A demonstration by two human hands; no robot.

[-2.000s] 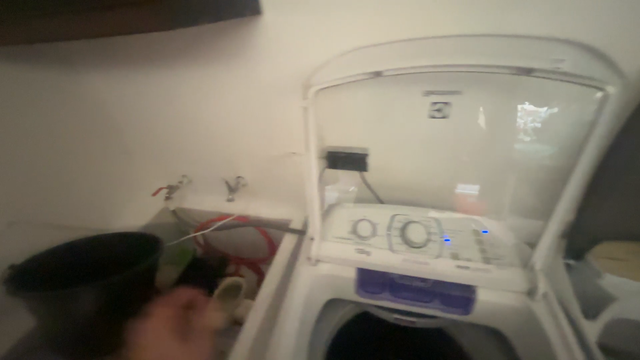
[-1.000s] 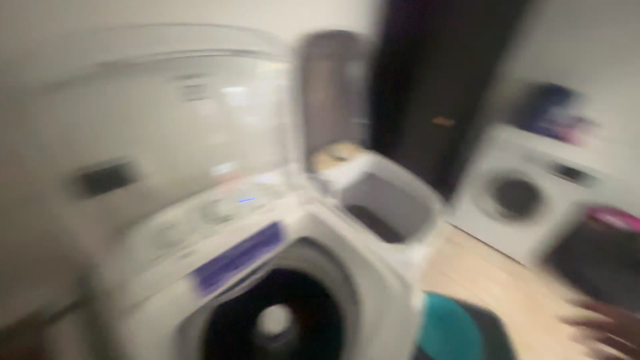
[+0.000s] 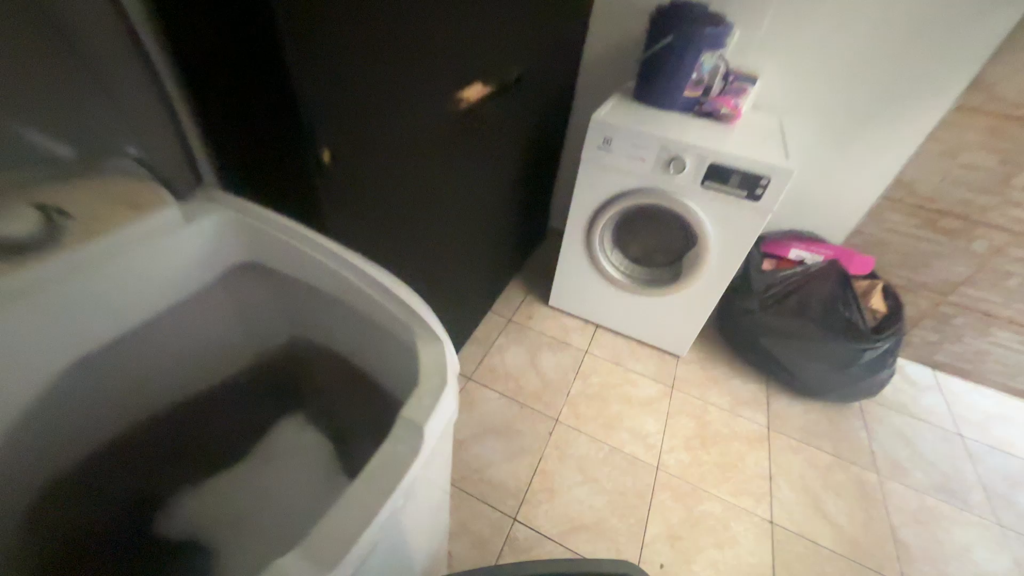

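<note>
Neither my left hand nor my right hand shows in the head view. Nearest to me, at the left, is a white plastic tub (image 3: 436,376) with its lid raised behind it. Dark water or dark cloth, too blurred to tell which, lies inside, with a pale patch (image 3: 264,488) in it. A white front-loading washing machine (image 3: 576,240) with a round door stands farther off. On its top are a dark blue bucket (image 3: 672,56) and a pink and purple package (image 3: 732,96).
A black garbage bag (image 3: 800,336), filled and holding a pink item (image 3: 824,256), sits on the tiled floor right of the machine. A dark door (image 3: 432,160) stands behind the tub. A dark rim (image 3: 552,568) shows at the bottom edge.
The view has swung far to the right, away from the top-loading washer. A blurred hand at the lower right one second ago is out of view now.
</note>
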